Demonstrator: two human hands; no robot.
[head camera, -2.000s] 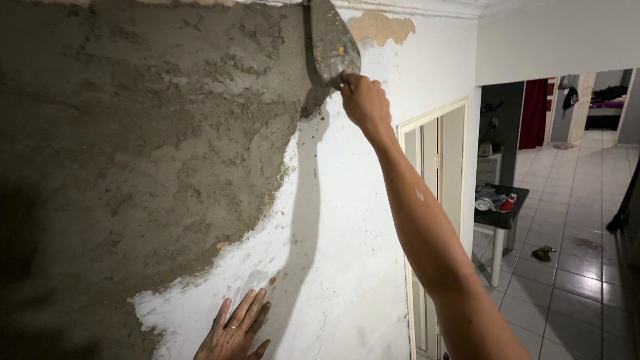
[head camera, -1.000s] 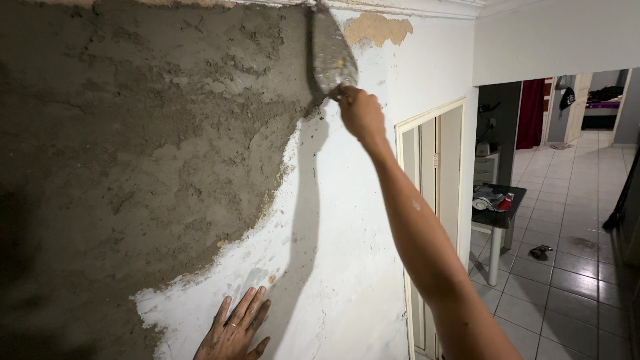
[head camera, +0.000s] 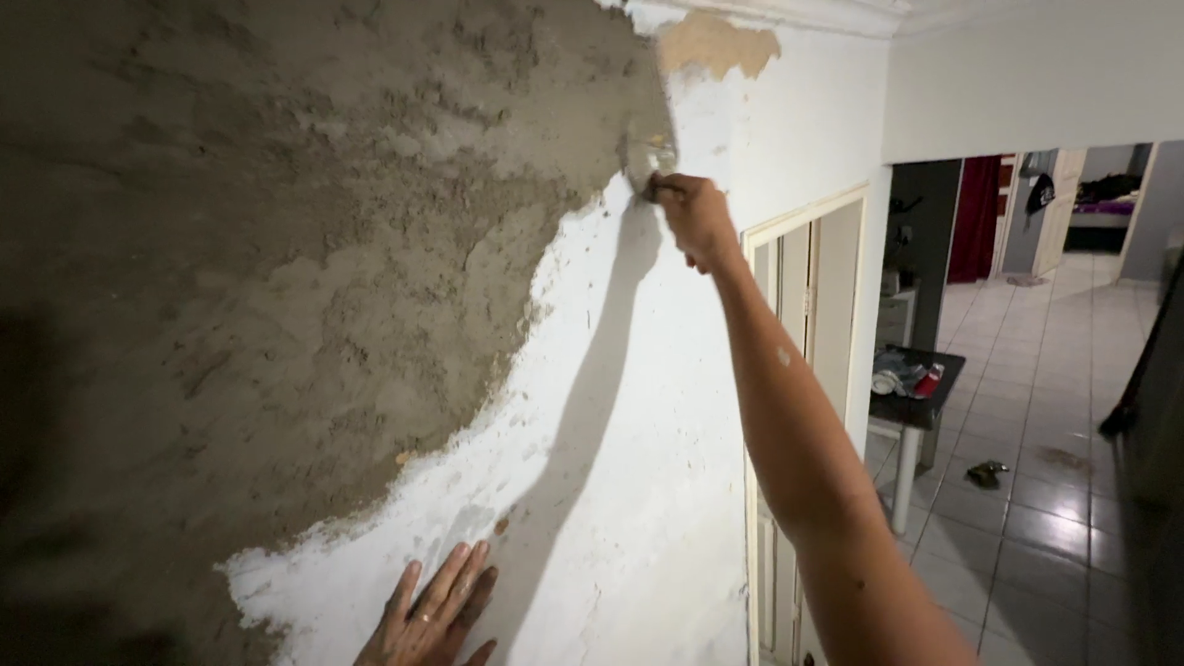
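My right hand (head camera: 698, 217) grips the handle of a trowel (head camera: 650, 157), whose metal blade lies at the right edge of a large patch of wet grey mortar (head camera: 398, 213). Parts of the blade blend with the mortar and are hard to make out. Around the patch the wall (head camera: 666, 407) is white, with a rough border between the two. Low in the view, my left hand (head camera: 430, 610) rests with spread fingers on the white wall, holding nothing; a ring is on one finger. Bare tan plaster (head camera: 717, 44) shows at the upper right of the mortar.
A moulded cornice (head camera: 814, 17) runs along the wall top. Right of my arm is a door frame (head camera: 805, 217). Farther right, a dark-topped table (head camera: 943, 370) holds a red item and other things, and a dark object (head camera: 987, 474) lies on the tiled floor (head camera: 1045, 546).
My right hand and the trowel have moved down from near the cornice, relative to the wall. The left hand stays on the white wall.
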